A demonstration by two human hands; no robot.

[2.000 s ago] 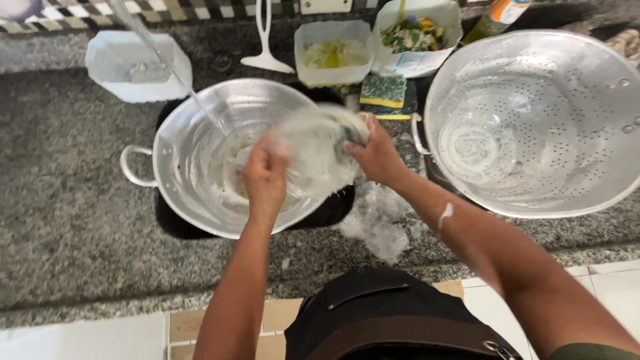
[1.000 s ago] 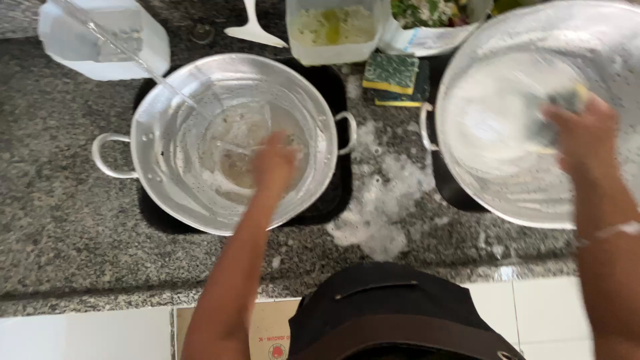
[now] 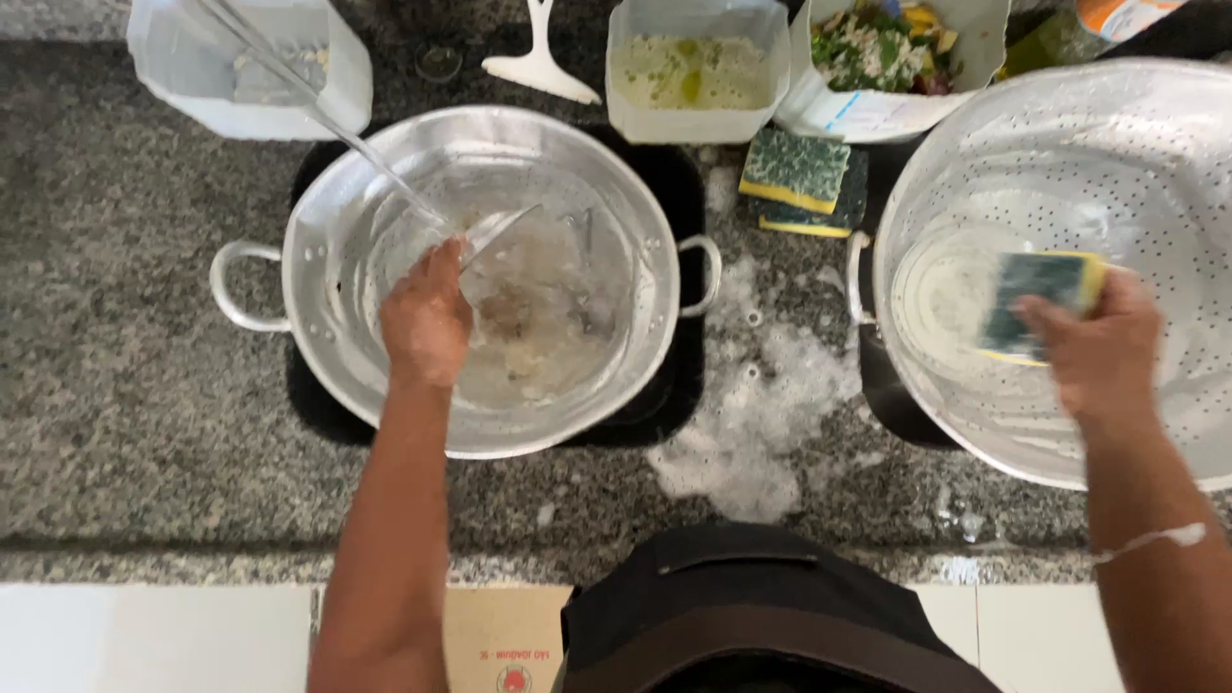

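Note:
My left hand (image 3: 428, 313) grips the edge of a metal utensil or dish (image 3: 496, 234), its kind unclear, in the cloudy water of a two-handled aluminum pot (image 3: 332, 375). A clear stream (image 3: 356, 144) runs down into the pot near my fingers. My right hand (image 3: 1107, 332) holds a green and yellow scrubbing sponge (image 3: 1039, 303) over a large perforated aluminum colander (image 3: 1078, 125). Under the sponge, a soapy round dish (image 3: 948, 298), seemingly glass, lies in the colander. Foam clings to my right forearm.
Two more sponges (image 3: 794, 168) are stacked between the vessels, above foam (image 3: 760, 414) on the granite counter (image 3: 125, 385). Along the back stand a cut plastic container (image 3: 250, 77), a white scraper (image 3: 539, 67), a container of yellowish liquid (image 3: 698, 77) and one of food scraps (image 3: 881, 58).
Two seconds ago both hands held a soapy dish over the pot. My right hand has since moved right to the colander with a sponge. My left hand now holds something at the pot's middle.

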